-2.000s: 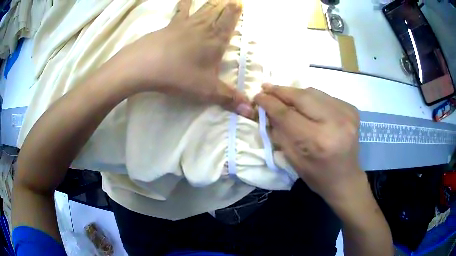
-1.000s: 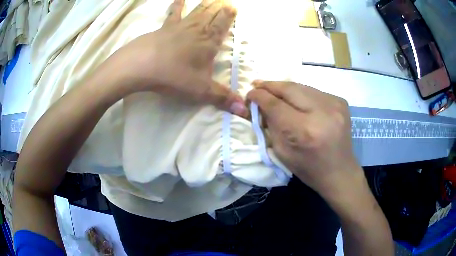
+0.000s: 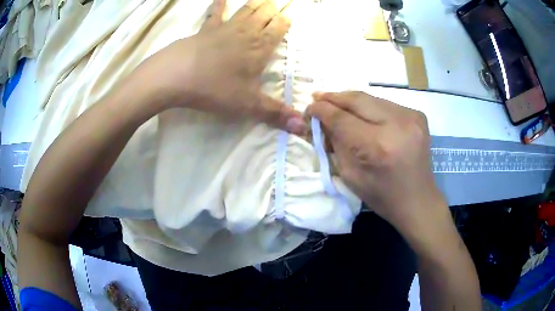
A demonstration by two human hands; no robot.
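Note:
The cream garment piece lies over the table and hangs over its front edge onto the dark-clothed lap. A narrow white tape runs along its gathers, and a second white tape runs from my right fingers down to the cloth's lower corner. My left hand lies spread flat on the cloth, its thumb pressing beside the first tape. My right hand pinches the cloth edge and second tape between thumb and fingers, close to my left thumb. Lamp glare washes out the cloth beyond my hands.
A smartphone lies on the table at the right, above a ruler strip along the front edge. Small metal parts and a tan strip are at the back. Brown snack pieces lie on a white surface at lower left.
Both hands keep nearly the same place and hold. The loose tape and the cloth's lower corner have shifted slightly. The view has moved a little.

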